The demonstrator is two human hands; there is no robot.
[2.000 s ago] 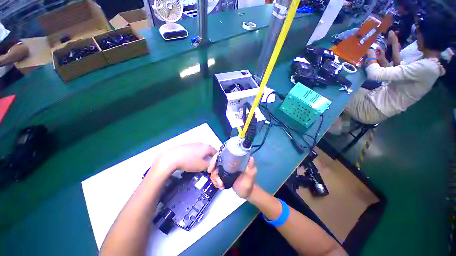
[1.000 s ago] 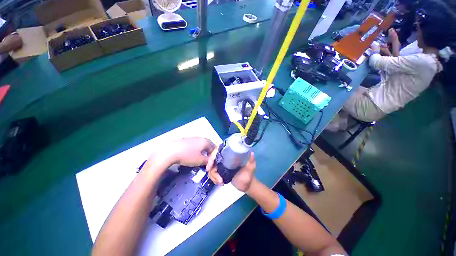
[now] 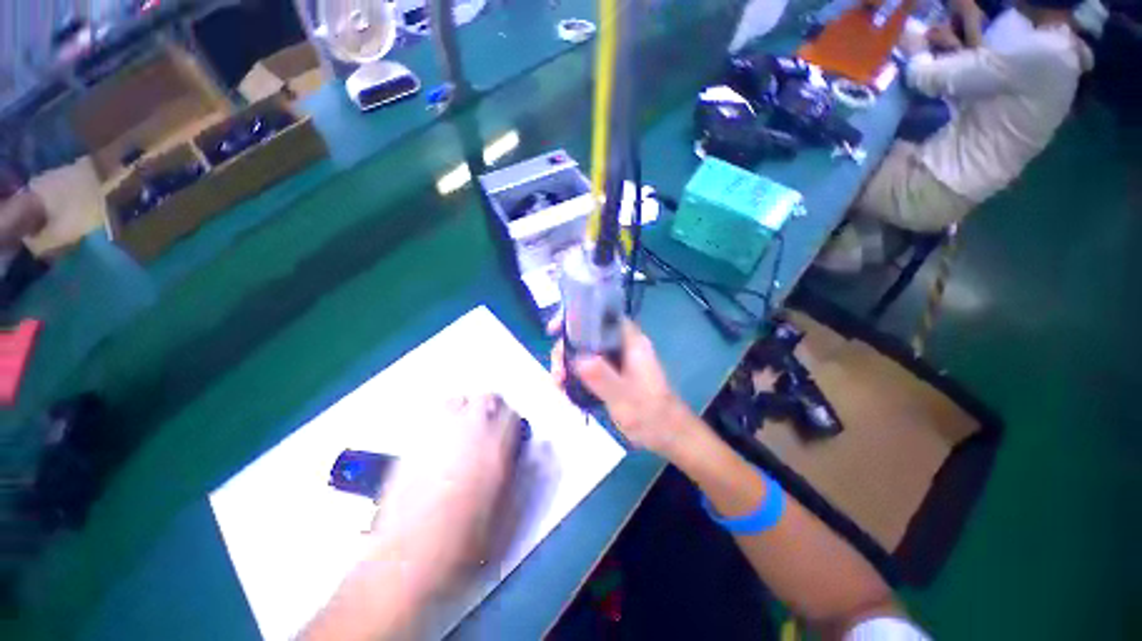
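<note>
My right hand (image 3: 626,382) is closed around the electric screwdriver (image 3: 594,307), a grey-silver cylinder held upright above the right corner of the white work mat (image 3: 288,538). A yellow suspension cord (image 3: 606,113) runs up from it. My left hand (image 3: 457,463) is blurred and lies over the black device (image 3: 363,472) on the mat. Only a dark end with a small blue spot shows left of the hand, and a dark bit shows at its right. The hand and forearm hide the rest, and its fingers' hold is unclear.
The screw feeder (image 3: 541,213) stands behind the mat, with a green perforated box (image 3: 736,215) and cables to its right. Black units lie beyond. A lined tray (image 3: 877,451) with black units is at lower right. A divided cardboard box (image 3: 213,175) is far left. A person sits at upper right.
The screwdriver has moved up and away from the device in my right hand. The device is turned, its pale inside no longer showing. My left hand has shifted over it. The view has moved slightly.
</note>
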